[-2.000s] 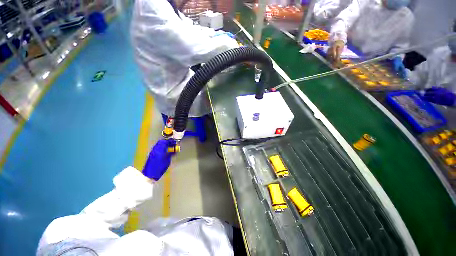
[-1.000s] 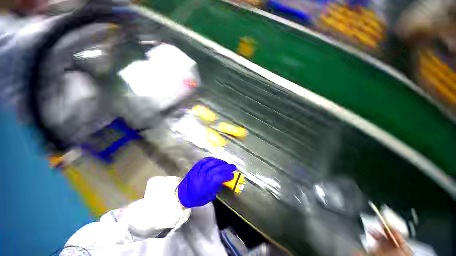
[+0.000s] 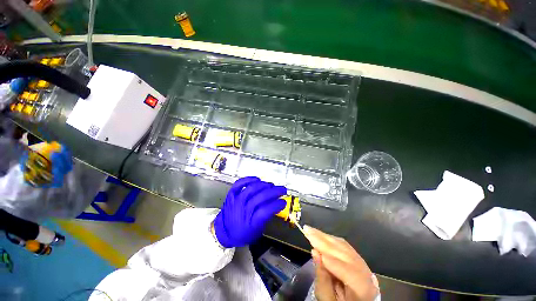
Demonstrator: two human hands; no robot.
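My left hand (image 3: 248,211), in a blue-purple glove, is closed around a yellow housing with black bands (image 3: 289,208) at the bench's front edge. My bare right hand (image 3: 341,266) holds a thin pale swab stick (image 3: 297,224). The swab's tip is at the housing's end facing right; exact contact is too small to tell. Behind my left hand, a clear blister tray (image 3: 270,132) lies flat on the bench with three yellow housings (image 3: 228,139) in its left pockets.
A white box with a red switch (image 3: 117,107) stands left of the tray, with a black hose (image 3: 41,72). At right are a clear cup (image 3: 377,172), white wipes (image 3: 452,204) and small white bits. Beyond, a green belt (image 3: 282,26) carries a housing. A person's gloved hand is at left.
The view has turned toward the bench. My left hand has moved from the hose end to the bench edge with the housing. My right hand has brought the swab to the housing.
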